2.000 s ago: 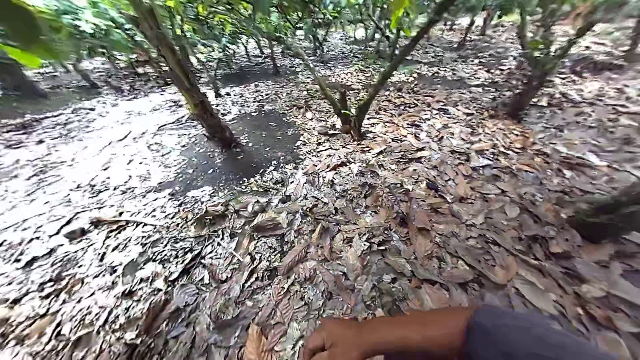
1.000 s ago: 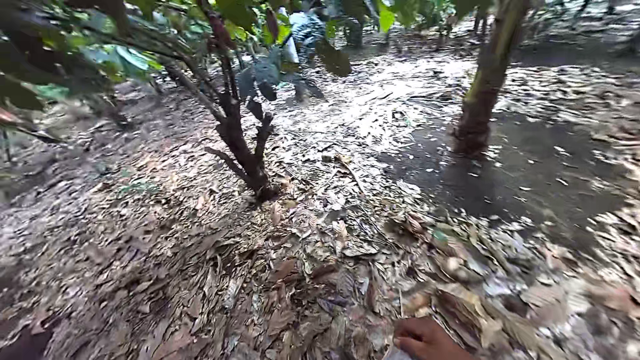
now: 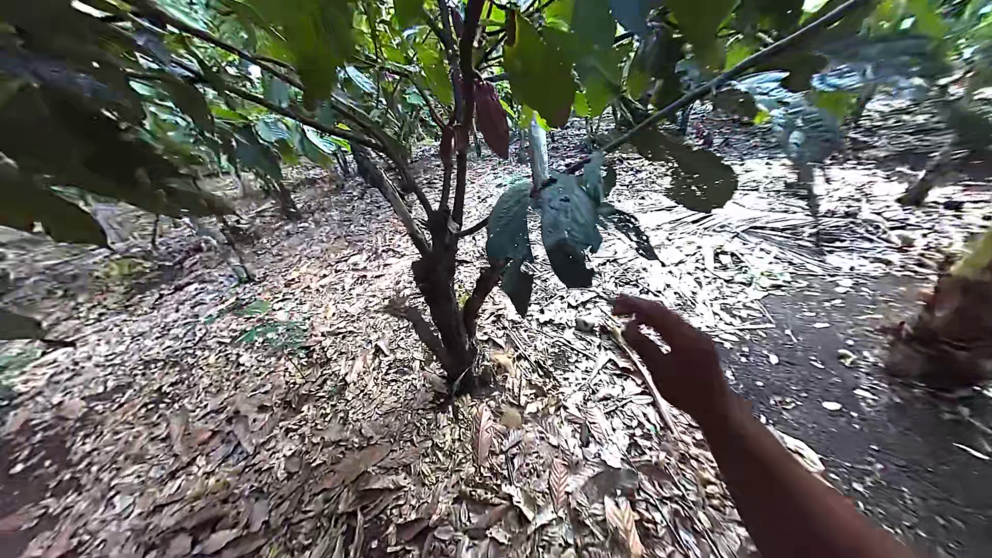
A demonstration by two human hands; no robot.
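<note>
My right hand (image 3: 674,356) reaches in from the lower right, its thumb and fingers apart and curved, with nothing seen in it. Just up and left of it hang large green cacao leaves (image 3: 568,225), some with holes; I see no contact with them. Left of the hand, the cacao tree's dark trunk (image 3: 442,302) rises from the leaf litter and forks into thin branches. A reddish cacao pod (image 3: 491,120) hangs high among the branches. My left hand is out of view.
Dry leaves (image 3: 294,442) cover the ground around the trunk. A thicker trunk (image 3: 949,333) stands at the right edge beside dark bare soil (image 3: 821,364). One long branch (image 3: 721,81) slants to the upper right, and leafy branches (image 3: 70,155) overhang the left. A stick (image 3: 643,376) lies near my hand.
The view has swung left and come nearer the forked cacao tree. My right hand, low in the frame before, is now raised and stretched out toward the hanging leaves.
</note>
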